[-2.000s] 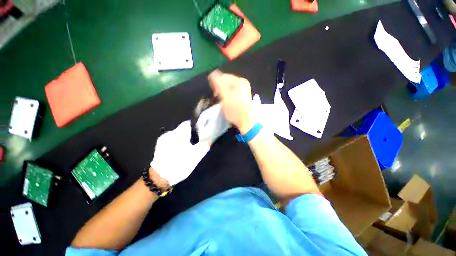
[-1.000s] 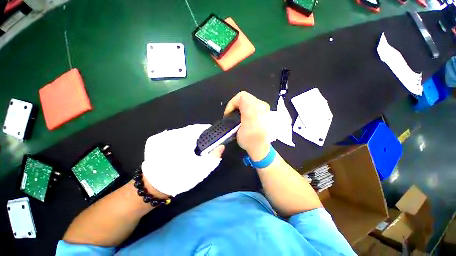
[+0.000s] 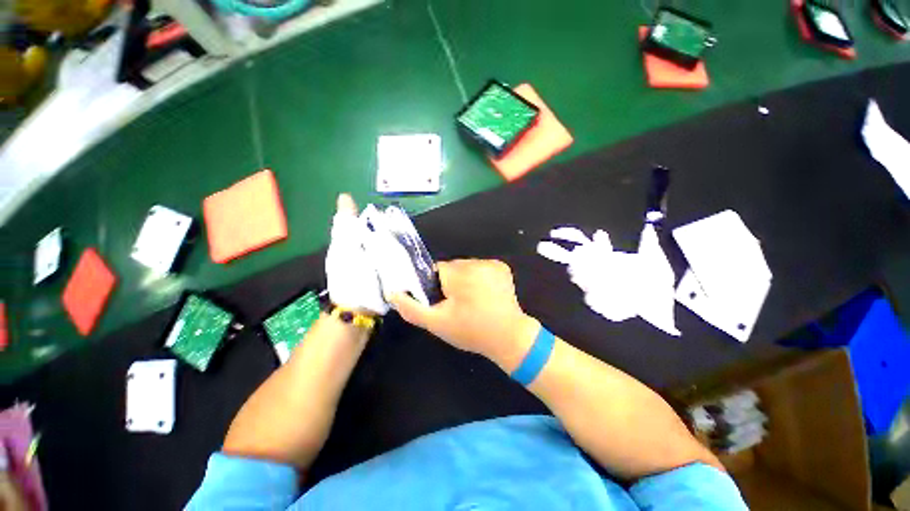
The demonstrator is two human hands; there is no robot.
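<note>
My left hand point(image 3: 357, 261), in a white glove with a bare thumb or fingertip showing at the top, is at a covered unit point(image 3: 407, 257) above the belt-side edge of the black mat. My bare right hand point(image 3: 479, 304) grips the unit's right and lower side. The unit is tilted on edge and blurred, with white and dark faces showing. Two open units with green boards, one at the left point(image 3: 201, 331) and one partly behind my left forearm point(image 3: 291, 324), lie on the mat.
Orange foam pads point(image 3: 245, 217), a covered unit point(image 3: 162, 240) and open units point(image 3: 497, 118) are on the green belt. A spare glove point(image 3: 616, 274), a black stick point(image 3: 658, 192) and covers point(image 3: 725, 261) lie right. A cardboard box point(image 3: 806, 411) and blue bin point(image 3: 883, 354) are lower right.
The view has shifted left, showing more belt there. My hands have turned the unit more upright, and my left hand now points upward beside it.
</note>
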